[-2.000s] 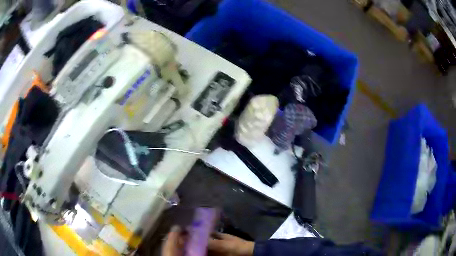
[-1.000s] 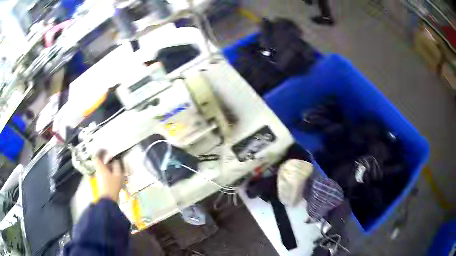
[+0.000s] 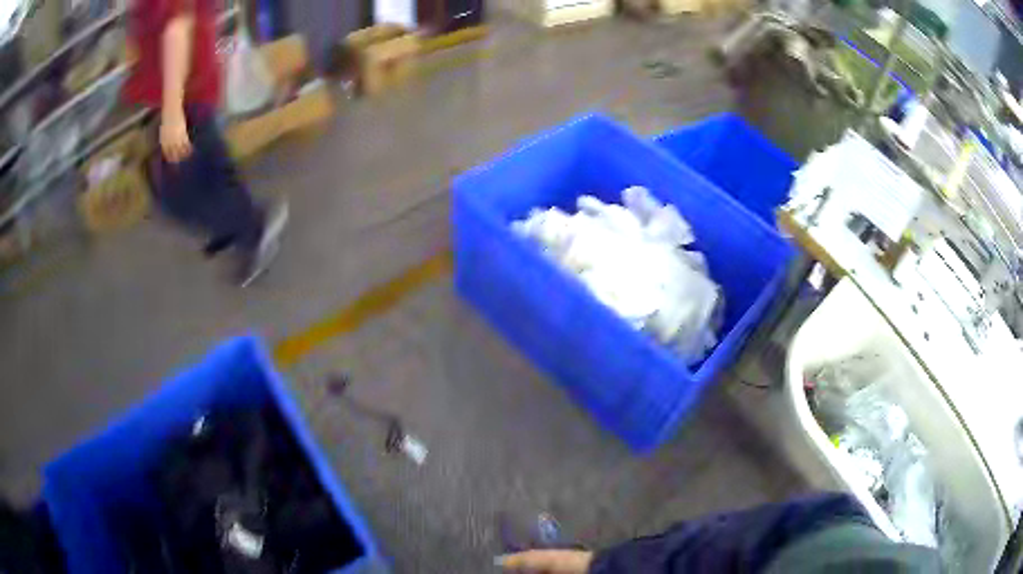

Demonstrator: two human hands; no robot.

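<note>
My right hand is at the bottom edge, partly cut off, at the end of a dark sleeve that comes in from the lower right. Only some of it shows, blurred, and whether it holds anything cannot be told. My left hand is out of the picture. A large blue bin with crumpled white material stands on the floor ahead. Another blue bin with dark pieces is at the lower left.
A person in a red top and dark trousers is at the upper left. A smaller blue bin stands behind the big one. At right are a whitish tub holding clear plastic and a white table. A dark cord lies on the floor.
The view has swung right, away from the sewing machine to the floor and bins. My left hand, earlier by the machine, has left the picture. A sleeved arm now shows at the bottom right.
</note>
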